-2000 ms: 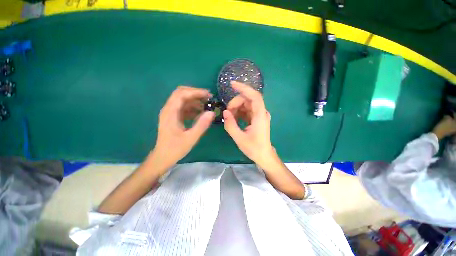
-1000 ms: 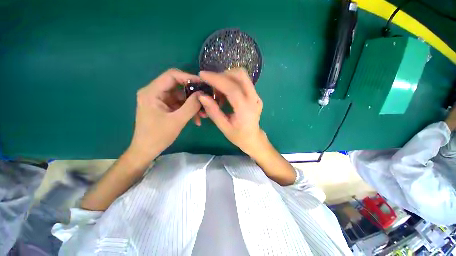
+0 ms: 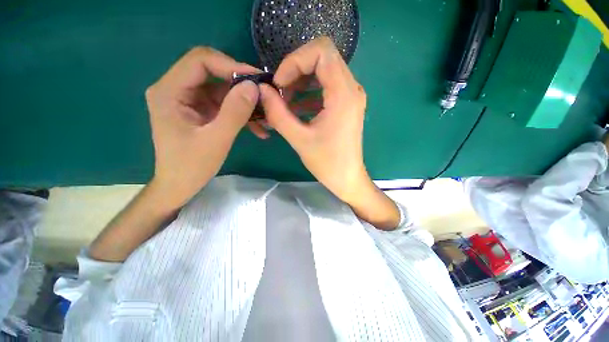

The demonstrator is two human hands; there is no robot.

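A small black module (image 3: 256,79) is held between both hands in front of my chest, largely covered by the fingers. My left hand (image 3: 200,120) grips it from the left with thumb and fingertips. My right hand (image 3: 322,123) has its thumb and fingertips on the module's right side; whether they also hold a screw is too small to tell. A round dark tray (image 3: 304,27) scattered with tiny silver screws lies on the green mat just beyond the hands, its far edge cut off by the frame.
A black electric screwdriver (image 3: 471,53) lies at the right, bit toward me. Beside it is a green box (image 3: 531,67) with a thin black cord (image 3: 461,148). Another person's pale sleeve (image 3: 561,207) is at the right. A red object (image 3: 491,252) is at lower right.
The view has tilted down and closer, so the tray, screwdriver and box appear higher. The fingertips have closed in around the module, now held together by both hands.
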